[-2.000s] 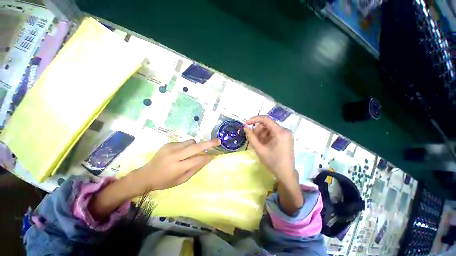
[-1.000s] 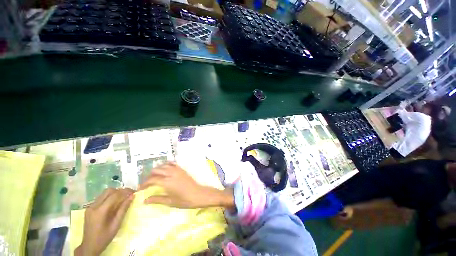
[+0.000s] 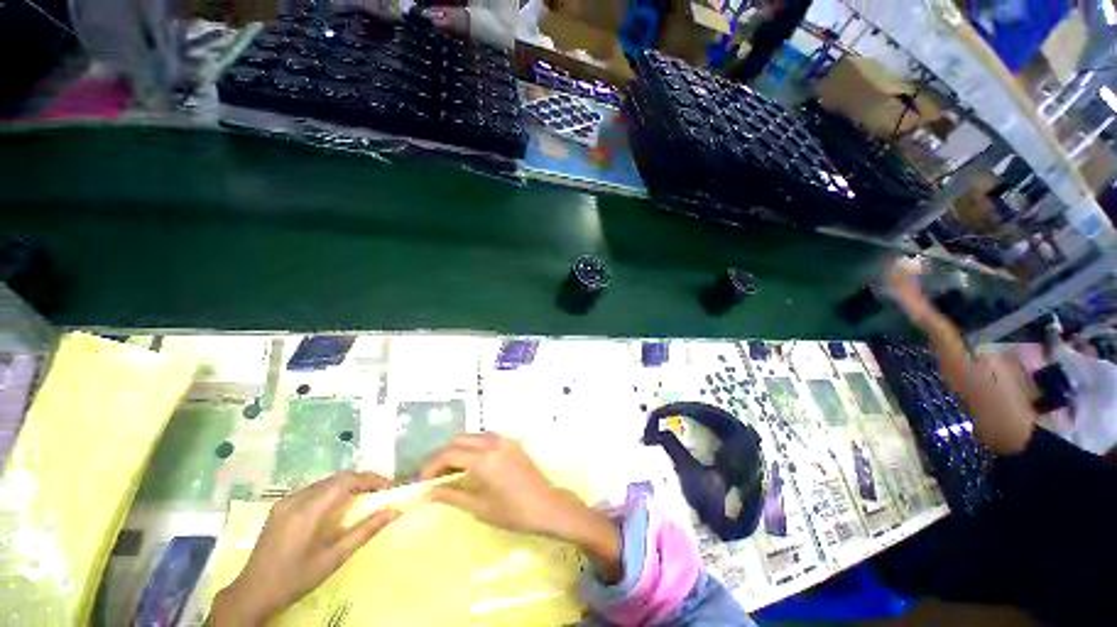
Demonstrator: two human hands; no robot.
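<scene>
A yellow sheet (image 3: 490,576) lies on the printed bench cover in front of me. My left hand (image 3: 306,545) and my right hand (image 3: 496,484) pinch its far edge between fingers and thumbs, and that edge is slightly raised. The two hands are a short way apart. Whether a small sticker is between the fingers cannot be told. A stack of yellow sheets (image 3: 92,453) lies at the left of the bench.
Black cylindrical units (image 3: 588,279) stand on the green belt (image 3: 368,245) beyond the bench. A black looped item (image 3: 723,472) lies right of my hands, near small dark dots. Black trays (image 3: 380,86) are stacked beyond the belt. Another person's arm (image 3: 968,367) reaches over the belt at right.
The black unit between my hands two seconds ago is gone from there. My hands have moved to the yellow sheet and now lift its edge. The view has tilted up; another person's arm now reaches over the belt.
</scene>
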